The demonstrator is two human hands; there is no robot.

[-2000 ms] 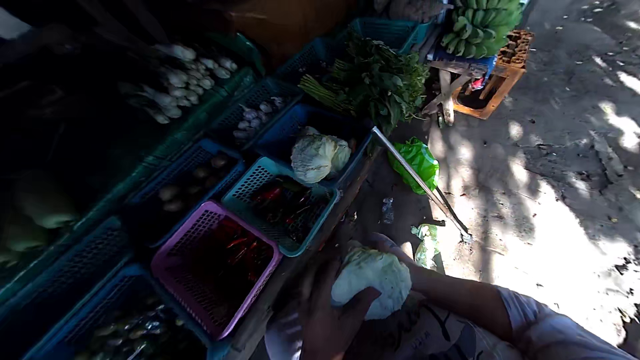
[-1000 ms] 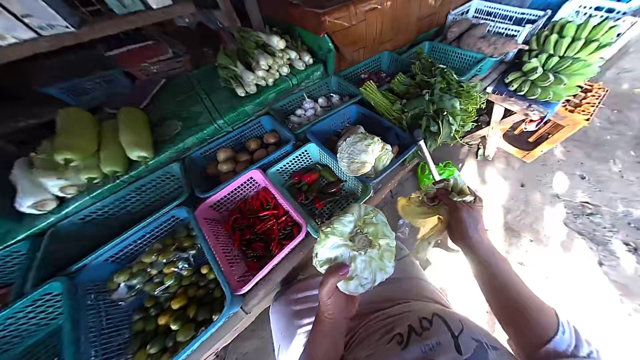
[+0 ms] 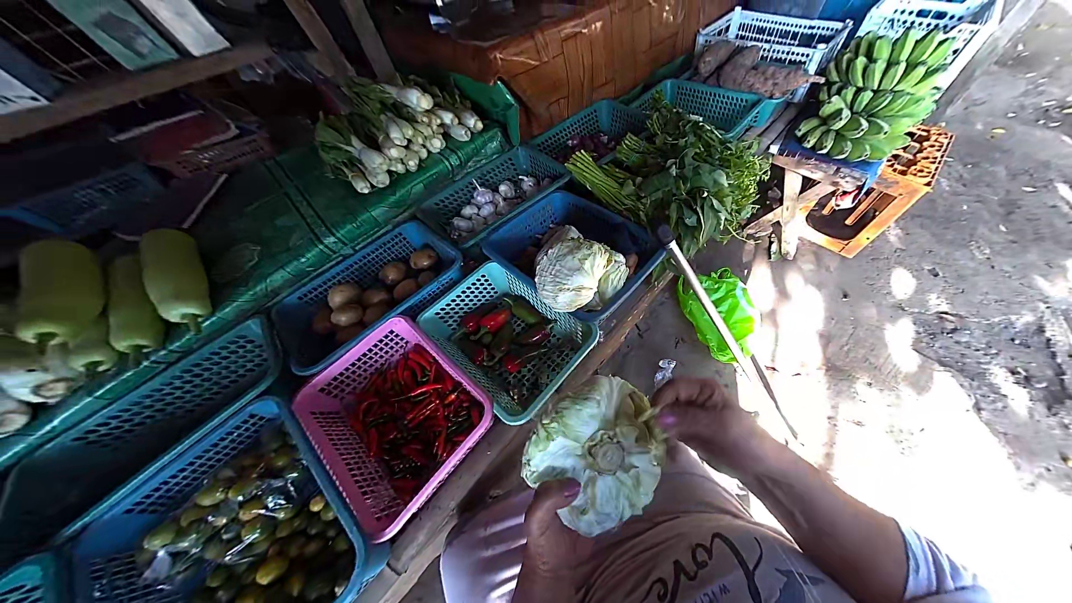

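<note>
A pale green cabbage (image 3: 593,456), stem end facing up, rests in my left hand (image 3: 557,532), whose thumb presses on its lower left side. At the cabbage's right edge, my right hand (image 3: 699,419) pinches an outer leaf between thumb and fingers. Just above, another cabbage (image 3: 578,270) lies in a dark blue plastic basket (image 3: 511,239). Left of the held cabbage are a teal basket (image 3: 523,410) of mixed red and green peppers (image 3: 502,335) and a pink basket (image 3: 314,402) of red chili peppers (image 3: 419,410).
Baskets of small green-yellow fruits (image 3: 272,536), potatoes (image 3: 373,297) and garlic (image 3: 494,201) line the wooden stall edge. Leafy greens (image 3: 687,172) overhang it. A pole (image 3: 712,310) slants beside a green plastic bag (image 3: 720,314) on the ground. Green bananas (image 3: 875,92) sit at the far right.
A second ago my right hand held loose yellowish leaves to the right, beside the pole; now it is at the cabbage's edge without them. The cabbage remains in my left hand.
</note>
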